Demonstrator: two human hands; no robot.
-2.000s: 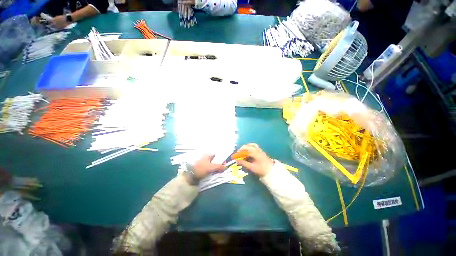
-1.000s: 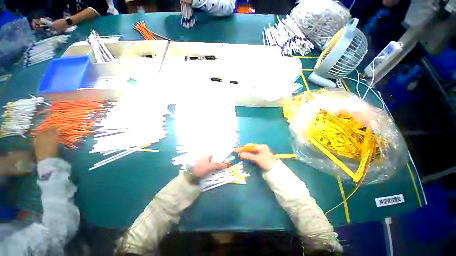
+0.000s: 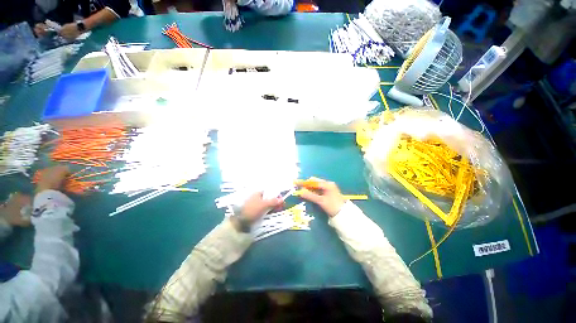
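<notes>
My left hand [image 3: 256, 208] holds a thin white wire [image 3: 288, 193] that points up and right. My right hand [image 3: 323, 194], with orange finger covers, meets the wire's right end; its fingers close on a small yellow piece. A yellow strip [image 3: 356, 197] sticks out to the right of my right hand. A small fan of white pieces with yellow ends [image 3: 297, 217] lies under and between the hands. The white wire pile [image 3: 258, 158] lies just beyond, glaring, so single wires there cannot be told apart.
A clear bag of tangled yellow strip [image 3: 436, 170] is at right. A divided bin [image 3: 328, 120] with a blue tray [image 3: 76, 94] is behind. A desk fan [image 3: 428, 60] is back right. A neighbour's hand [image 3: 52, 178] is at the orange pile [image 3: 88, 145]. A second white pile [image 3: 165, 158] lies between.
The neighbour's arm has entered at left and now reaches the orange pile. My hands stay nearly in place; the right fingers have shifted slightly at the wire end.
</notes>
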